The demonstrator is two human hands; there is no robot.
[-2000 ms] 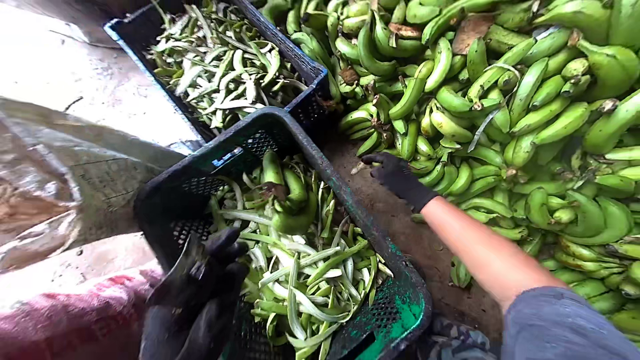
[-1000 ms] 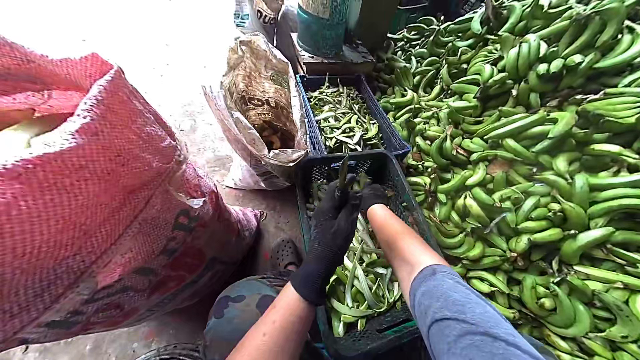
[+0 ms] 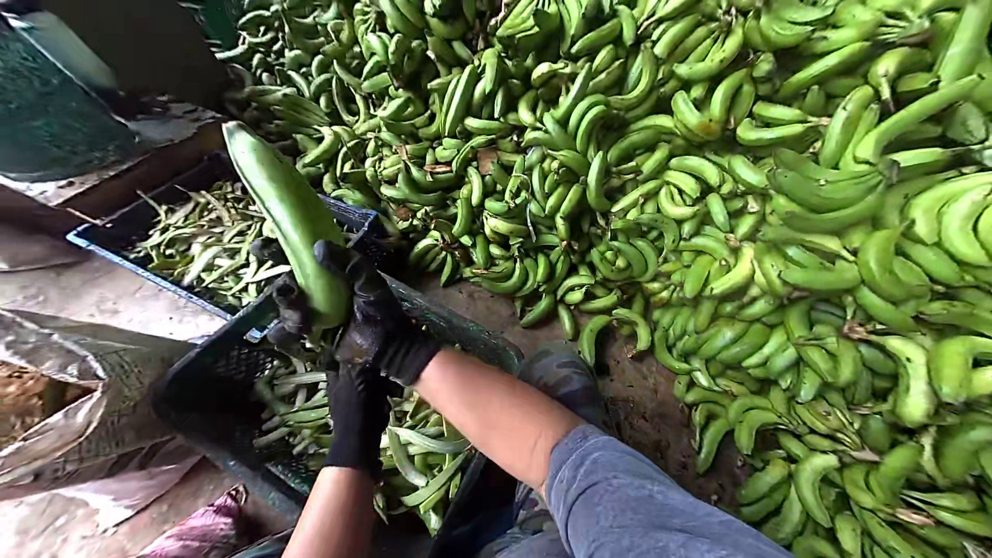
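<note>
A large green plantain [image 3: 291, 213] stands tilted above the near dark plastic crate [image 3: 205, 387]. Around its lower end is my right hand [image 3: 380, 314], in a black glove. My left hand [image 3: 353, 403], also gloved in black, comes up from below, and its fingers touch the plantain's left side. The two hands overlap at the wrists, so part of the left palm is hidden. Long green peel strips [image 3: 426, 457] lie in the crate beneath them. Whether a tool is in either hand cannot be told.
A big pile of green plantains [image 3: 589, 170] covers the floor ahead and to the right. Beyond the near crate is a blue-rimmed crate [image 3: 139, 271] of peels. An open woven sack [image 3: 85, 403] lies at the left, near a green container [image 3: 62, 101] at the upper left.
Two seconds ago my right hand reached to the pile, apart from the left; now both are together over the near crate, holding up a large plantain. The view has swung.
</note>
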